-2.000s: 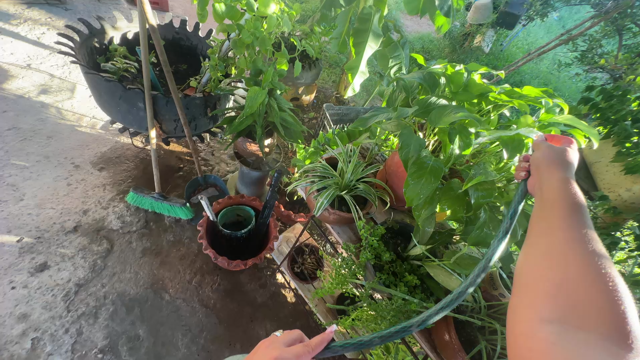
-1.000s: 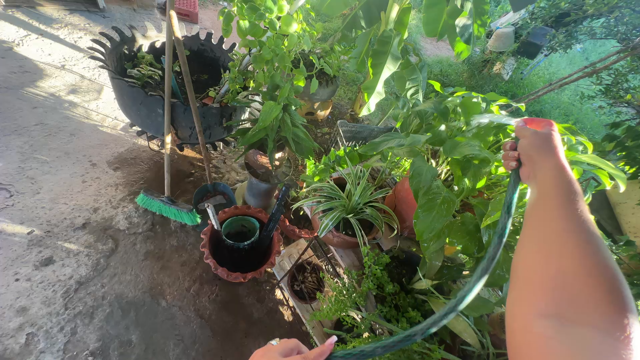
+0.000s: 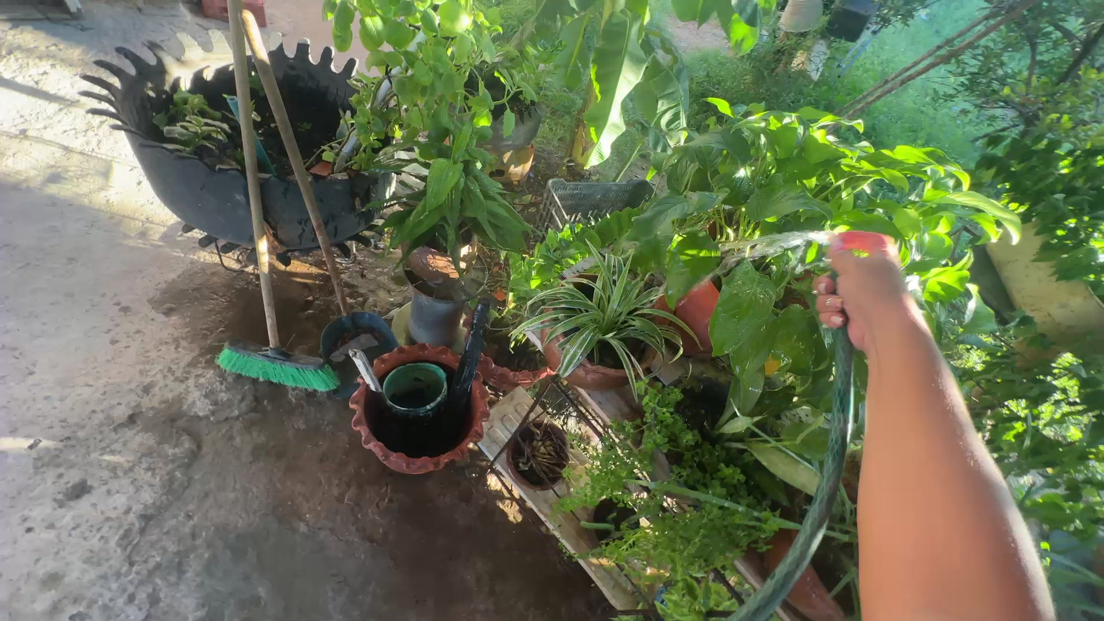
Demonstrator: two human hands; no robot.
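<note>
My right hand (image 3: 854, 289) grips a green garden hose (image 3: 824, 509) near its end, at a red hose nozzle (image 3: 862, 242). Water (image 3: 776, 244) sprays leftward from the nozzle onto the broad leaves of a plant (image 3: 750, 319). The hose hangs from the hand and curves down to the bottom edge. Left of the spray, a striped spider plant (image 3: 604, 319) grows in a terracotta pot (image 3: 595, 373). My left hand is out of view.
A scalloped planter (image 3: 423, 461) holding a green pot (image 3: 415, 388) stands on the wet ground. Beside it are a green-bristled broom (image 3: 278, 366) and a large black toothed planter (image 3: 216, 203). A slatted wooden stand (image 3: 595, 561) bears a small pot (image 3: 539, 454). A plastic crate (image 3: 597, 197) sits behind.
My left hand, seen at the hose by the bottom edge in both earlier frames, has left the view. The hose now hangs more steeply below my right hand, which still grips it.
</note>
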